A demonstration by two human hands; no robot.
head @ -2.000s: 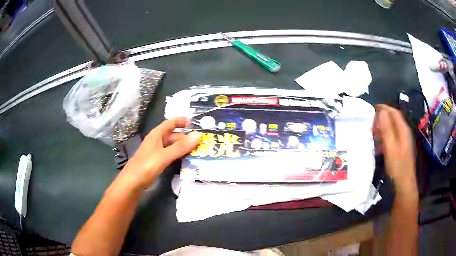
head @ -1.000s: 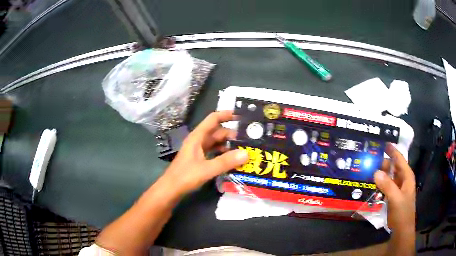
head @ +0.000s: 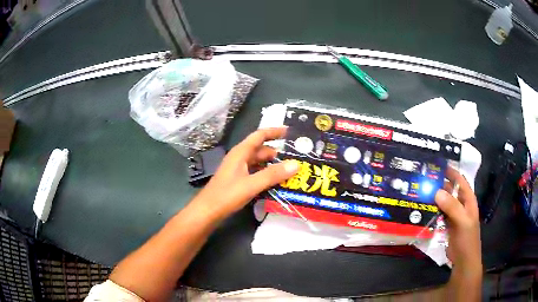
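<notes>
The LED bulb display stand [head: 360,171] is a dark printed panel with yellow characters, a red strip and clear plastic. One blue-white light glows at its right side. It is tilted above the white padding [head: 283,236]. My left hand [head: 253,171] grips its left edge, thumb on the front. My right hand [head: 460,206] grips its right edge, thumb on the front near the light. The fingers behind the panel are partly hidden.
A clear bag of screws [head: 189,112] lies left of the stand, with a black power adapter [head: 206,165] below it. A green-handled tool [head: 366,79] lies by the aluminium rail [head: 271,53]. A white strip [head: 51,186], a black screwdriver [head: 501,177], a squeeze bottle [head: 499,25] and a black crate [head: 71,280] also show.
The panel was lying flatter with a glary face and my right hand beside it. Now both hands hold it tilted towards me. The view has shifted, so bench items appear farther right.
</notes>
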